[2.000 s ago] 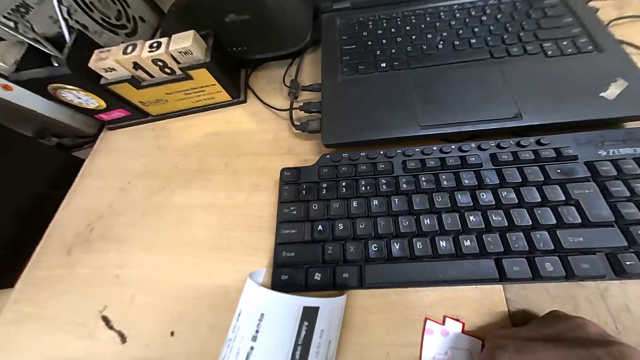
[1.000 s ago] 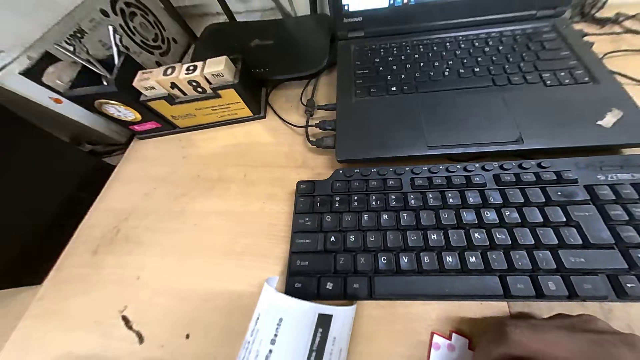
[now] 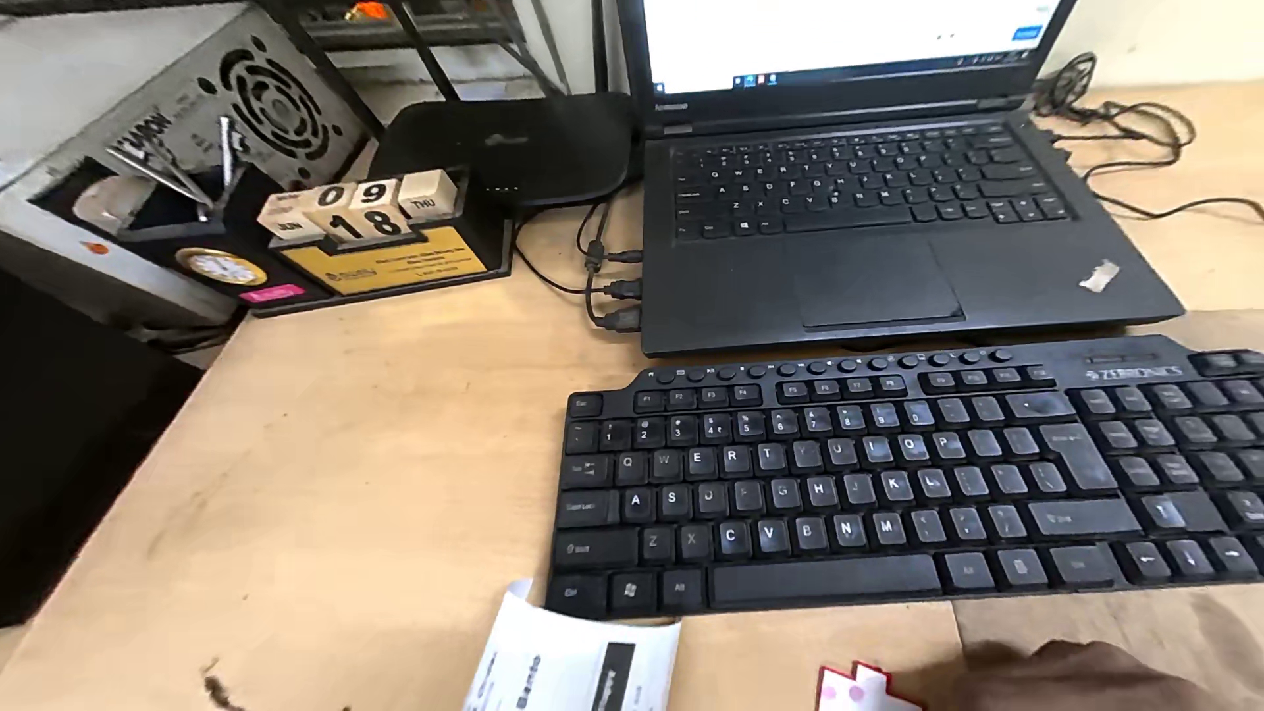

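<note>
At the bottom right edge, my right hand (image 3: 1081,679) is partly in view, its fingers bent and its underside hidden. It lies just below a black computer keyboard (image 3: 829,580), over the desk. Beside it, to the left, is a small white card or cut-out with a red border and pink spots (image 3: 857,689), cut off by the frame; whether the hand touches it is unclear. A curled white paper with print (image 3: 575,664) lies near the keyboard's lower left corner. Behind the keyboard stands an open black laptop (image 3: 879,281) with its screen lit. My left hand is out of view.
A black desk organizer (image 3: 395,286) with a small clock and wooden calendar blocks (image 3: 360,209) stands at the left. Behind are a black router (image 3: 513,148) and a metal-cased unit with a fan grille (image 3: 276,104). Cables (image 3: 592,259) plug into the laptop's left side; more cables (image 3: 1136,138) lie behind right.
The view has tilted upward, bringing the laptop screen into sight. My right hand stays near the spotted cut-out at the lower edge; no other plain change.
</note>
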